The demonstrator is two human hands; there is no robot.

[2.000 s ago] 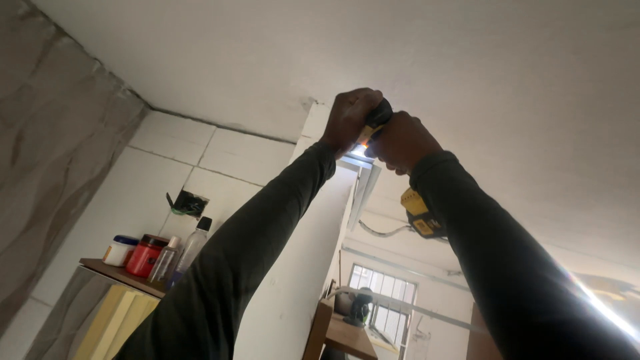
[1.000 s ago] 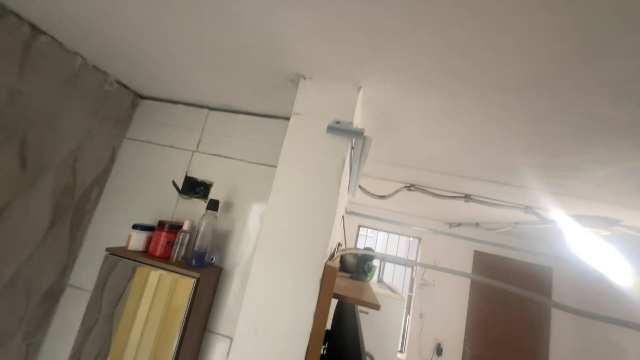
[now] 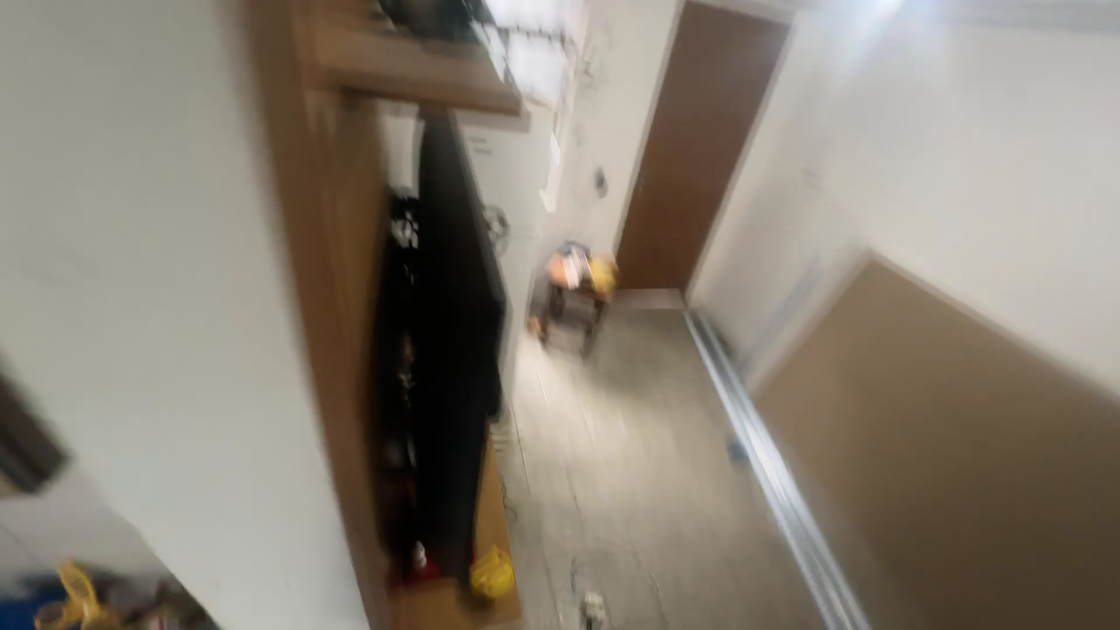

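Note:
Neither of my hands shows in the head view now, so what they hold or touch is hidden. The picture is blurred. A black flat panel, perhaps a television [image 3: 455,332], stands edge-on beside a wooden frame [image 3: 306,289]. Below it, a yellow object [image 3: 493,573] rests on a wooden surface [image 3: 464,612]. Long metal profiles [image 3: 761,455] lie along the floor at the right.
A white wall edge [image 3: 166,289] fills the left side. A large brown board [image 3: 954,455] leans against the right wall. Farther back are a small stool [image 3: 573,306] with items on it and a brown door [image 3: 704,140].
Two seconds ago both my hands were raised at a metal piece near the ceiling; one second ago they were out of view. The view has swung down and right, towards the floor.

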